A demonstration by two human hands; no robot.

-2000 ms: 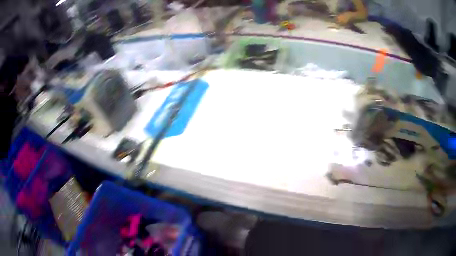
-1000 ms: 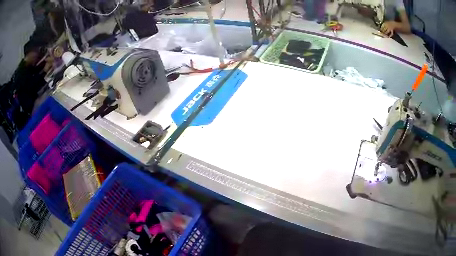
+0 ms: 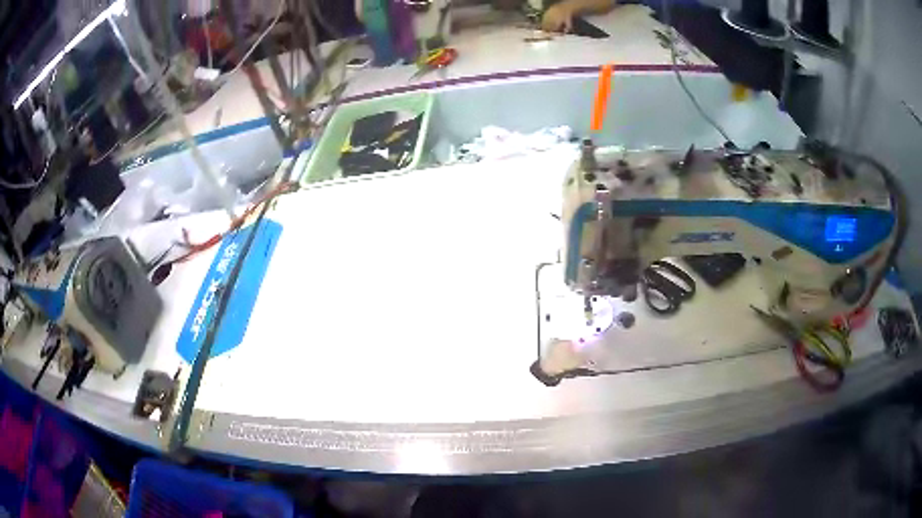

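Observation:
Neither of my hands is in view. The sewing machine (image 3: 728,228) stands on the right of the white table (image 3: 404,304), with a blue stripe and a lit blue panel. Its needle area (image 3: 591,316) is lit, and no cloth shows under it. Black-handled scissors (image 3: 667,287) lie under the machine arm. Fabric scissors (image 3: 821,354) with red and yellow handles lie right of them, near the table's front edge.
A second machine (image 3: 109,304) and a small box (image 3: 155,395) are at the left. A green tray (image 3: 425,137) holds black pieces behind the table. Blue baskets (image 3: 202,496) are at lower left. An orange marker (image 3: 604,98) stands behind the needle end. Another person's hand (image 3: 571,12) shows at the top.
The view has turned right and sharpened. The whole right machine and the red and yellow scissors now show, while the baskets have slid toward the lower left edge.

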